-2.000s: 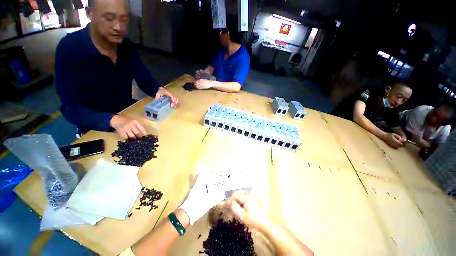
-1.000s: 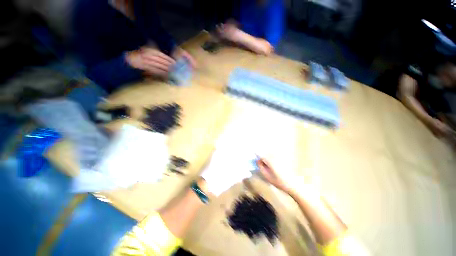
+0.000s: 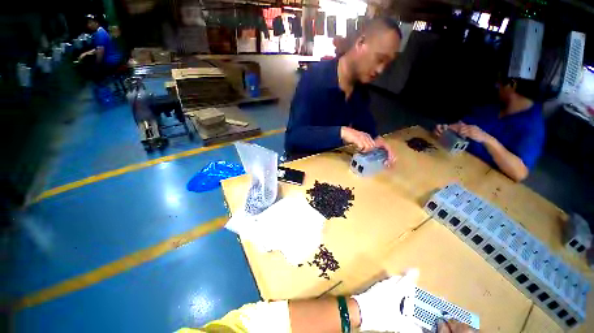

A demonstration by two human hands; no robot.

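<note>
My left hand [image 3: 384, 304], in a white glove with a dark green band at the wrist, holds a perforated metal housing [image 3: 443, 307] at the bottom of the view, right of centre. The housing's slotted face shows. My right hand [image 3: 454, 327] is mostly cut off by the bottom edge; only some fingers show at the housing's lower side. Whether they hold a fastener cannot be seen. A small heap of black fasteners [image 3: 324, 261] lies left of my left hand, with a larger heap [image 3: 331, 199] behind it.
A long row of housings [image 3: 508, 252] stands at right. A pale sheet [image 3: 290, 227], clear plastic bag [image 3: 262, 179] and phone [image 3: 291, 175] lie at left. A blue bag [image 3: 213, 175] is beyond the edge. Two people across the table hold housings. Pale housings [image 3: 526, 49] hang at upper right.
The view has swung left and up, showing more floor. The table and my hands now sit lower and further right. The black heap near my hands is out of view. The housing's slotted face now shows.
</note>
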